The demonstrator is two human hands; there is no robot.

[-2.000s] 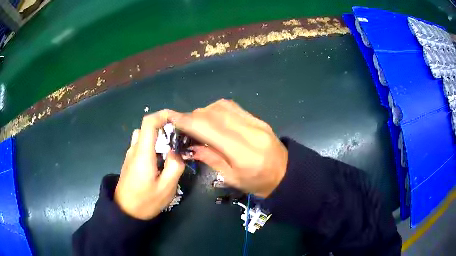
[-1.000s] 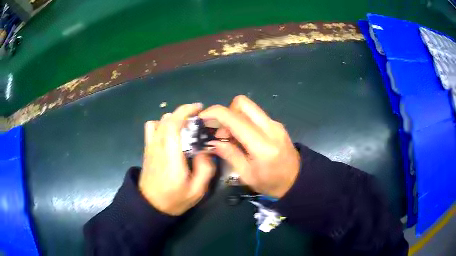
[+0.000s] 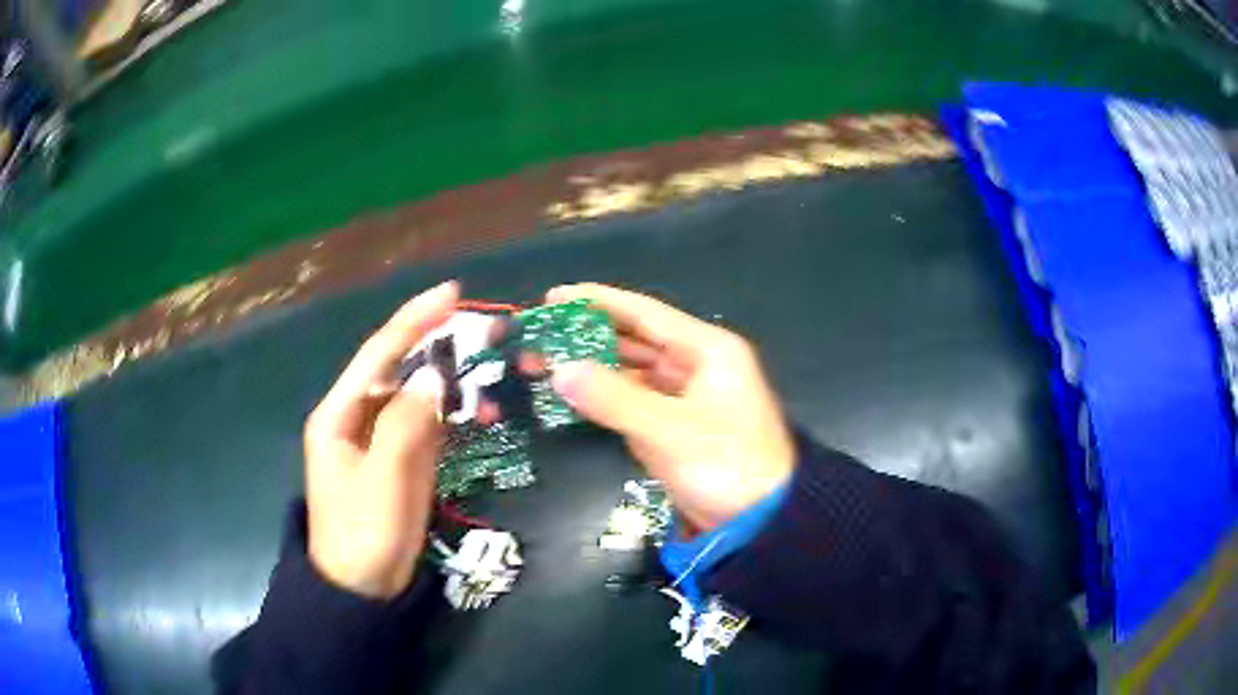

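Note:
My left hand (image 3: 373, 455) holds a white insert with a black plastic part (image 3: 469, 360) between thumb and fingers. My right hand (image 3: 686, 407) holds a green circuit board (image 3: 570, 340) by its edge, thumb on its face. A red wire (image 3: 492, 307) runs between the white insert and the board. Below the hands, another green board (image 3: 482, 459) and a white subassembly (image 3: 482, 566) with a red wire lie on the bench. More white subassemblies lie by my right wrist (image 3: 634, 519) and below it (image 3: 706, 627). The picture is blurred, so small parts are unclear.
The dark green bench (image 3: 869, 299) ends at a worn brown edge (image 3: 652, 177), with the green belt (image 3: 367, 136) beyond. Blue sheets (image 3: 1086, 258) with pale housings (image 3: 1174, 170) stand at the right, and another blue sheet (image 3: 30, 543) is at the left.
My hands have moved apart from their close grip. The green board now shows in my right hand, and the wired parts below are more exposed. The blue wrist band has come into view.

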